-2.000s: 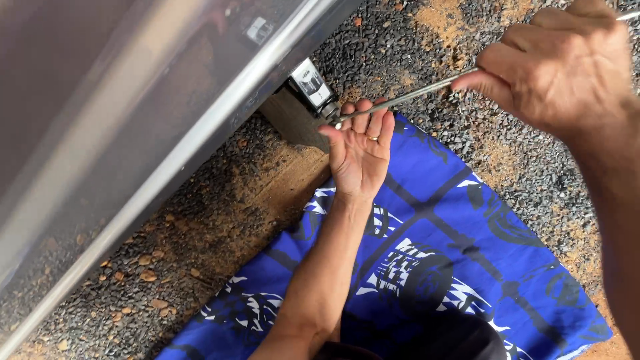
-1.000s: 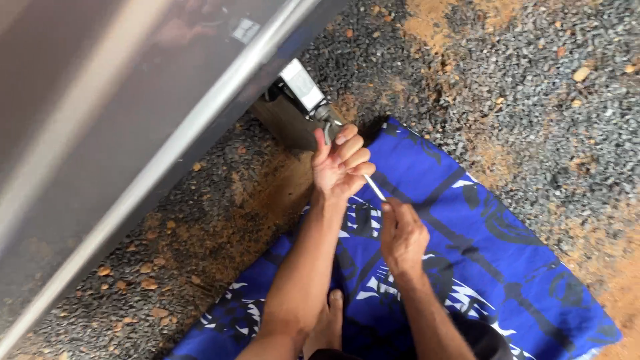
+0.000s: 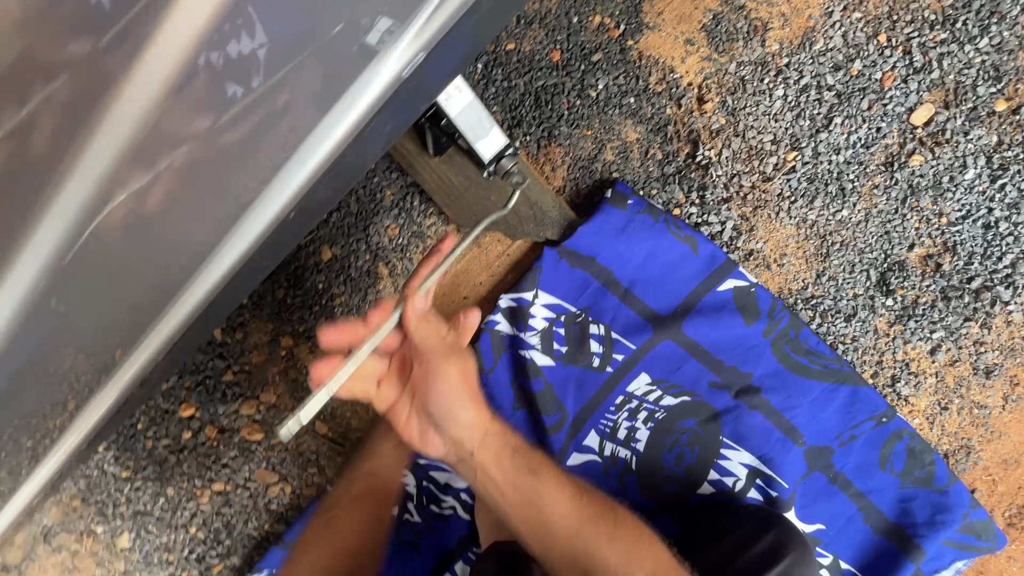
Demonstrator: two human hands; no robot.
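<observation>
A bent metal crank rod (image 3: 372, 348) runs from the joint at the end of a jack (image 3: 474, 124) down to the lower left. My right hand (image 3: 436, 376) is on the middle of the rod, its fingers around it and partly blurred. My left forearm rises from the bottom, left of the right one, and passes behind my right hand (image 3: 448, 408); the left hand is mostly hidden there, and which of the blurred fingers are its own is unclear. The jack sits on a wooden block (image 3: 480, 188), its upper end under the edge of a vehicle body.
The vehicle's glossy panel and bright trim (image 3: 264, 216) slant across the upper left. A blue printed cloth (image 3: 720, 400) lies beside the wooden block, under my body. Dark gravel (image 3: 840, 144) with sandy patches and small stones surrounds it.
The free end of the rod has swung from the upper right, past the lower right, to the lower left. My right hand has moved left, across in front of my left arm.
</observation>
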